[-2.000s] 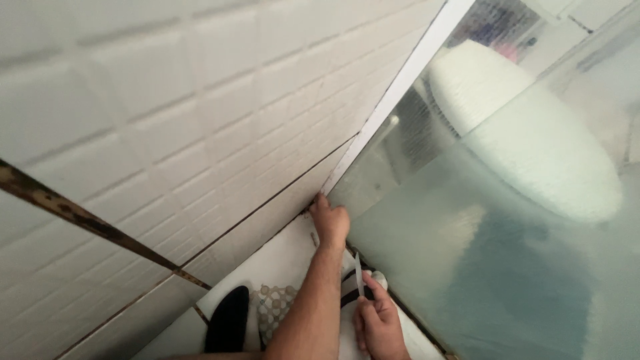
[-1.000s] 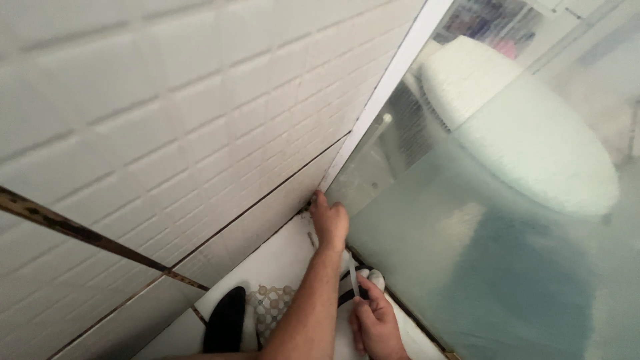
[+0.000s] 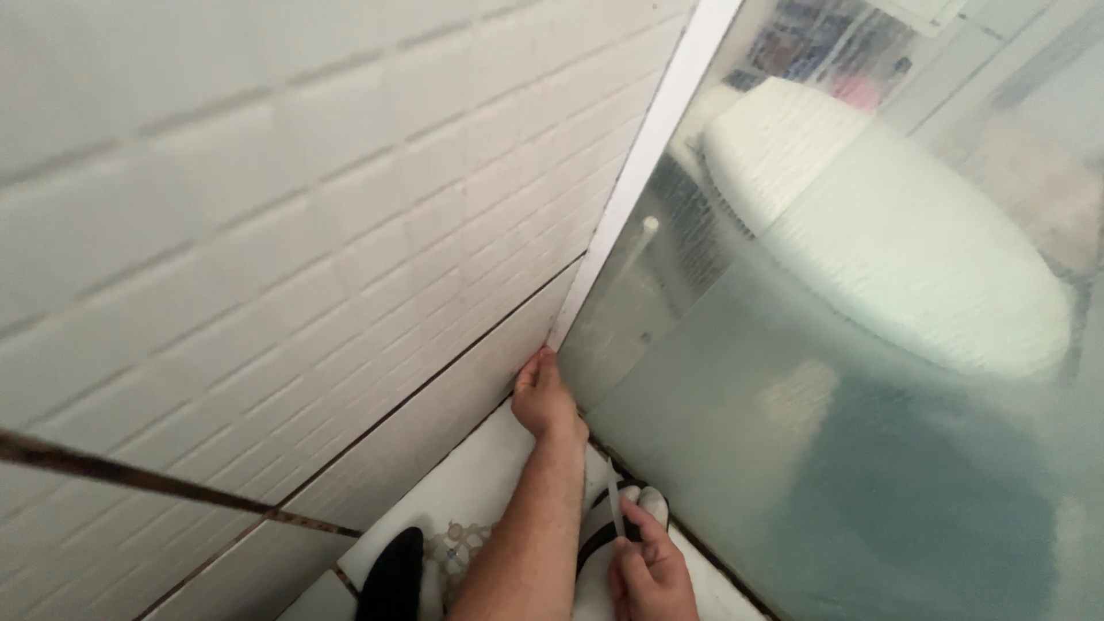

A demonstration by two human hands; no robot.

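My left hand reaches down into the corner, its fingertips at the foot of the white vertical frame strip where the tiled wall meets the glass panel. Whether something small is between those fingers cannot be told. Lower right, my right hand grips a thin, narrow, pale strip-like tool between thumb and fingers, its far end pointing up toward the glass's bottom edge. The tool is in front of my sandalled foot.
White wall tiles with dark, stained joints rise on the left. The wet glass panel stands on the right, a toilet behind it. On the white floor are a beige patterned drain cover and a black shoe.
Both hands hold nearly the same places; the left hand's fingers have shifted slightly at the corner. The right hand still has the thin tool.
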